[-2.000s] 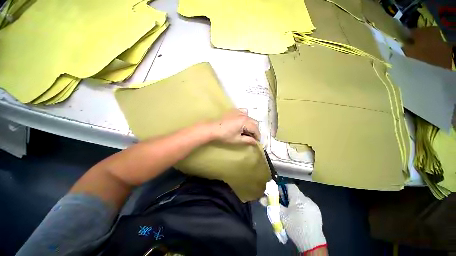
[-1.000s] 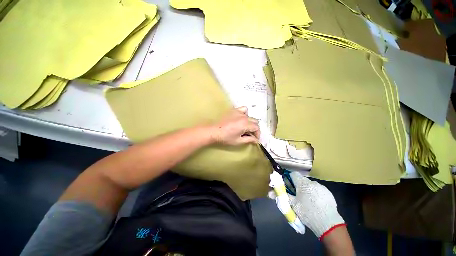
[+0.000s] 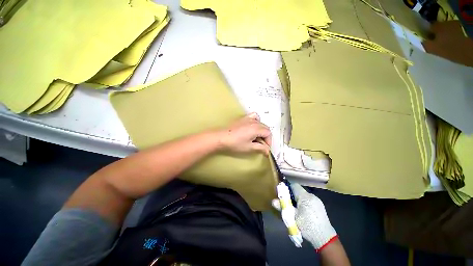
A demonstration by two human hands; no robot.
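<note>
My bare left hand [image 3: 248,136] grips the right edge of an olive-khaki panel [image 3: 181,111] with the fingers pinched together. The panel lies partly on the table and hangs over its front edge towards my body. My right hand [image 3: 311,218], in a white knit glove with a red cuff edge, is closed on the scissors [image 3: 280,174]. Their dark blades point up and left along the panel's edge, just below my left fingers. The white and yellow taped handle [image 3: 288,215] sticks out below the blades. The blade tips are hidden by the panel edge and fingers.
A white table [image 3: 202,49] curves across the view. Yellow panels [image 3: 67,41] are piled at the left, and another yellow pile [image 3: 264,23] lies at the back. A khaki stack [image 3: 358,124] lies at the right. Beyond it are a grey sheet [image 3: 446,88] and hanging bundles [image 3: 448,156].
The gloved right hand has swung inward and left since one second ago, and the scissors now lie closer along the panel's edge. The left hand keeps nearly the same place.
</note>
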